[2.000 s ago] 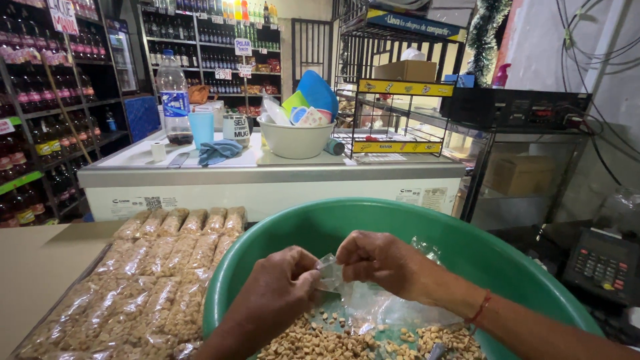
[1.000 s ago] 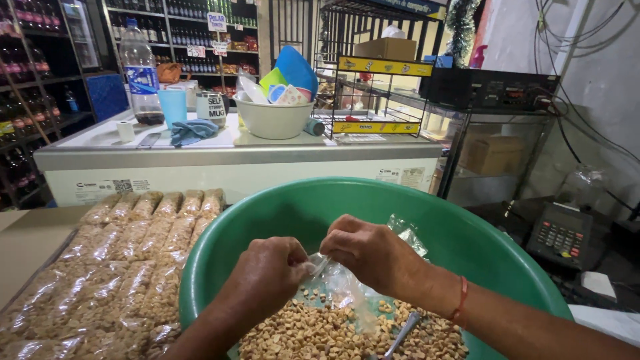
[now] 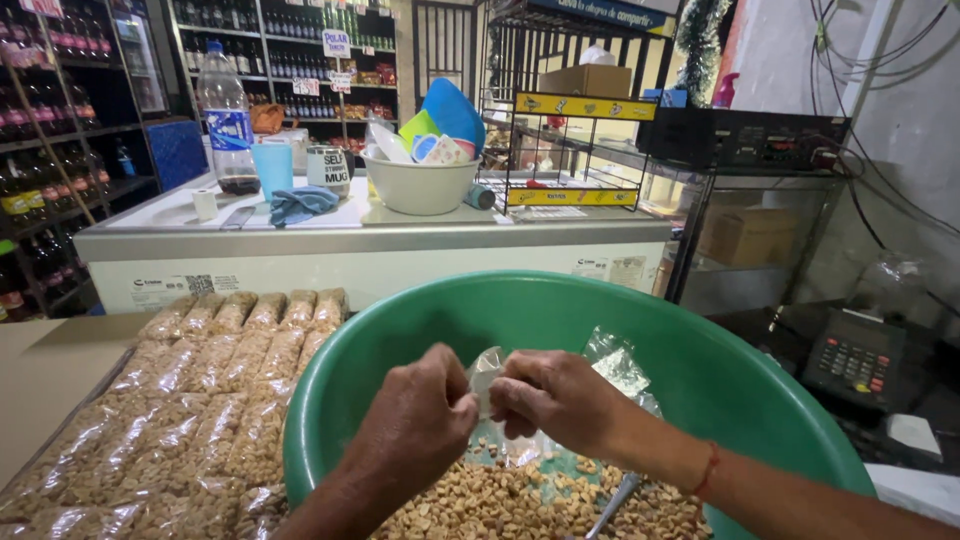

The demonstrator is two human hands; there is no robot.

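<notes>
My left hand (image 3: pixel 416 409) and my right hand (image 3: pixel 551 397) pinch a small clear plastic bag (image 3: pixel 486 371) between them, above a large green plastic tub (image 3: pixel 585 292). Loose shelled peanuts (image 3: pixel 465 499) cover the tub's bottom, below both hands. A metal spoon handle (image 3: pixel 615 501) sticks up out of the nuts, under my right forearm. More clear plastic bags (image 3: pixel 619 364) lie inside the tub, behind my right hand. Rows of filled clear bags of peanuts (image 3: pixel 202 405) are laid out left of the tub. The fingertips partly hide the bag's edges.
Behind the tub stands a white chest freezer (image 3: pixel 375 240) bearing a plastic bottle (image 3: pixel 229 127), a blue cup (image 3: pixel 272 171), a blue cloth (image 3: pixel 300 204), a mug (image 3: pixel 328 171), a filled white basin (image 3: pixel 420 184) and a wire rack (image 3: pixel 577 196). A card terminal (image 3: pixel 855 356) sits to the right.
Both hands stay together over the tub with clear plastic between their fingers. The piece of plastic now stands up more visibly between them than one second ago.
</notes>
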